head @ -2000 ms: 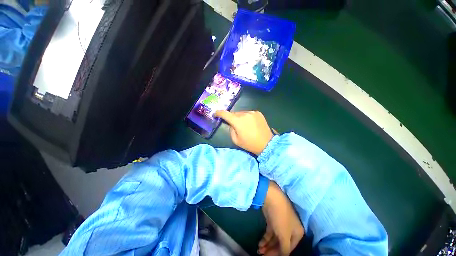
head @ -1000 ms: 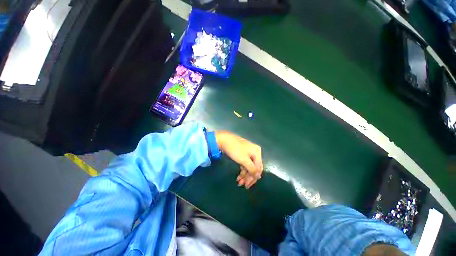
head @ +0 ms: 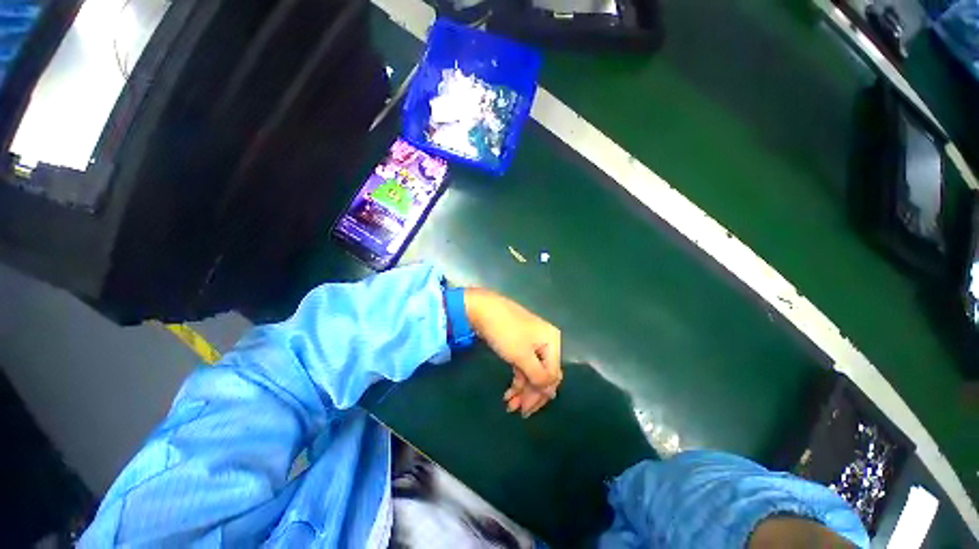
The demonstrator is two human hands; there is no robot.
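Note:
My left hand [head: 519, 345], with a blue band at the wrist, is low over the green bench, its fingers curled. Nothing shows in it, but the palm side is hidden. My right sleeve [head: 725, 499] is at the bottom edge, with a dark patch of skin [head: 797, 534] beside it. The fingers of that hand are not visible. A smartphone [head: 392, 204] with a lit, colourful screen lies face up beyond my left forearm. It is beside a blue plastic bin [head: 515, 127] holding white scraps [head: 462, 107].
Stacked black foam trays [head: 252, 161] stand at left, with a silver-white device unit [head: 86, 80] on top. A parts tray [head: 832, 418] of shiny pieces and a white strip [head: 914, 519] are at lower right. Two tiny scraps lie mid-bench. More framed units [head: 923, 177] are across the white edge strip.
My right hand has left the smartphone and drawn back to the bottom edge. The view has shifted right, bringing the parts tray in. My left hand now shows clear of the right sleeve.

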